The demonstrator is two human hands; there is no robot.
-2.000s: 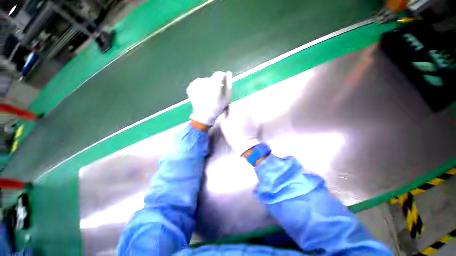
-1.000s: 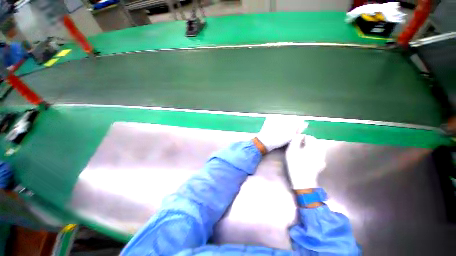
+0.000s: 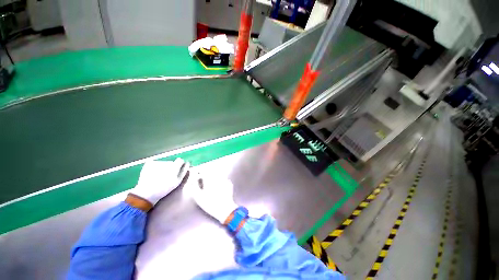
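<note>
My left hand, in a white glove with an orange-brown cuff, is at the near edge of the conveyor belt, over the steel bench plate. My right hand, in a white glove with a blue band at the wrist, is just right of it, over the plate. The fingertips of both hands are close together. A small dark spot shows at the right glove's fingers; I cannot tell what it is. No board or carrier shows in the hands.
The dark green conveyor belt runs beyond the bench. The sloped conveyor meets it between orange-red wrapped posts. A black tray with pale green pieces is at the bench's far right corner. A white cloth lies on a box across the belt.
The view has swung right, bringing in the sloped conveyor, black tray and striped aisle. Both hands stay close together over the plate; a small gap now shows between them.
</note>
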